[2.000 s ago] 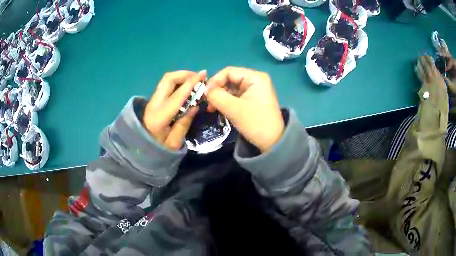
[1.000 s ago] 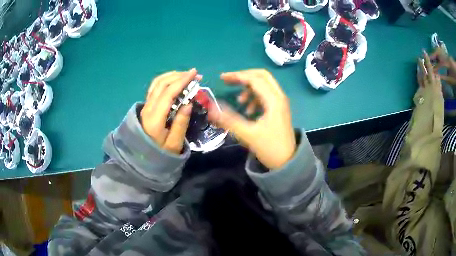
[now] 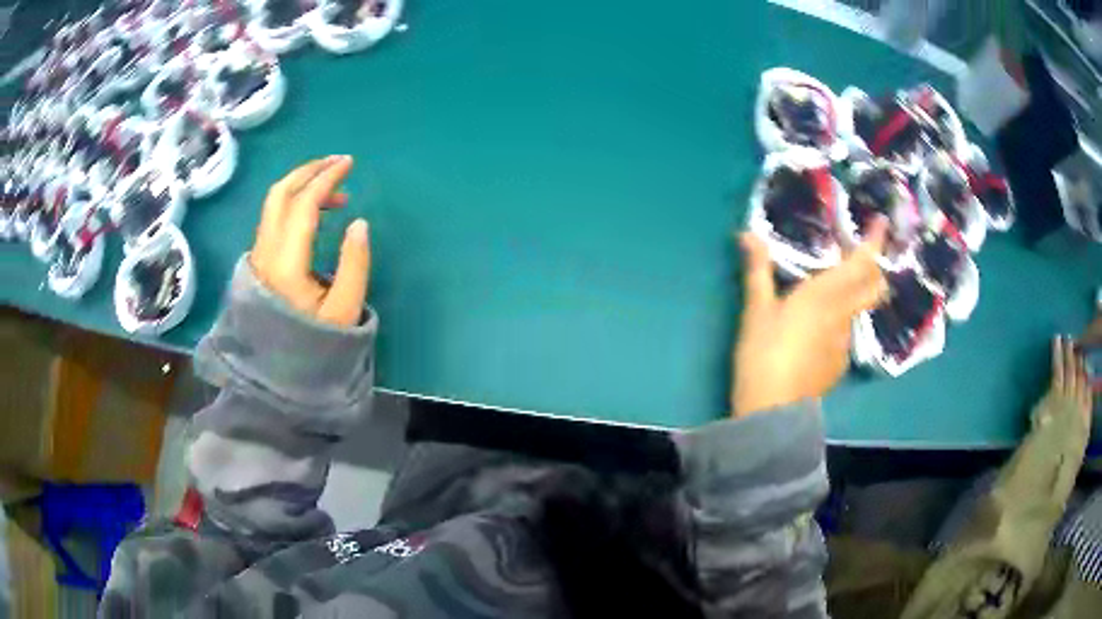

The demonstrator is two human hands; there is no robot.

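Observation:
My right hand (image 3: pixel 798 333) is at the right group of white housings. Its thumb is at the left side and its fingers at the right side of one partly assembled unit (image 3: pixel 798 208), a round white shell with dark parts and a red wire. The hand hides the near rim. My left hand (image 3: pixel 317 248) is empty above the green bench top, fingers and thumb apart. Blur hides the small parts inside the shells.
Many similar white units (image 3: pixel 199 151) stand at the left, one (image 3: pixel 155 281) near the front edge. More units (image 3: pixel 900 320) surround my right hand. A black box (image 3: pixel 1042 157) is farther right. Another worker's hand and tan sleeve (image 3: pixel 1027 484) show at the right edge.
My hands have parted from the middle, where they worked on a board above a housing. My right hand has moved to the right group, my left hand leftward and let go. The view has shifted.

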